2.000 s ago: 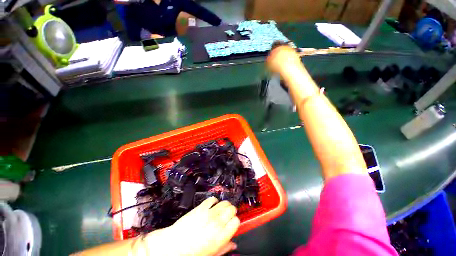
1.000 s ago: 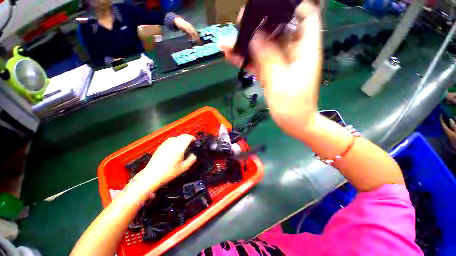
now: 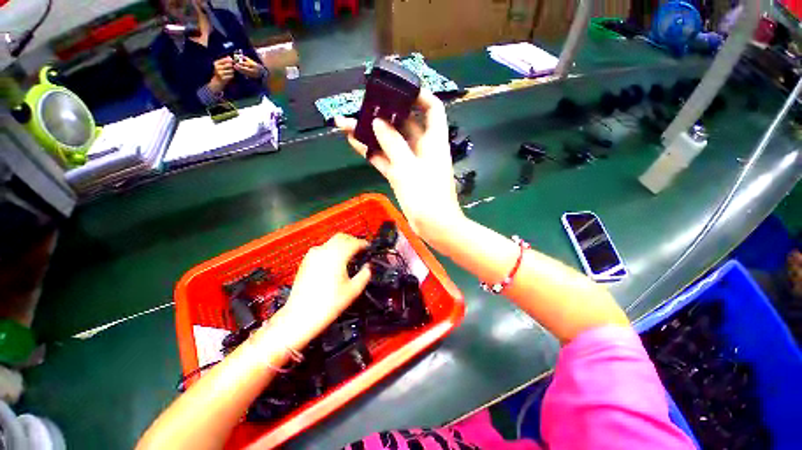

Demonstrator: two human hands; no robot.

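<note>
My right hand (image 3: 409, 163) is raised above the far side of the red basket (image 3: 321, 230) and holds a black power adapter (image 3: 387, 103) upright, its flat face towards me. My left hand (image 3: 324, 286) is inside the basket, its fingers around a black unit (image 3: 383, 242) at the top of the pile; the fingers partly hide it. The basket holds a tangled heap of black adapters and cords (image 3: 339, 352), with white paper at its sides. It stands on the green bench (image 3: 497, 299).
A smartphone (image 3: 594, 245) lies at the right. A blue bin (image 3: 747, 308) with black units is at the lower right. Loose black units (image 3: 533, 152) lie on the bench's far side. Paper stacks (image 3: 215, 136), a green fan (image 3: 64, 121) and a white bottle (image 3: 673, 163) stand around. A person sits opposite.
My right hand has reached to the far side, come back and now holds the adapter lower and further left than a second ago. My left hand has moved up into the basket from its near edge.
</note>
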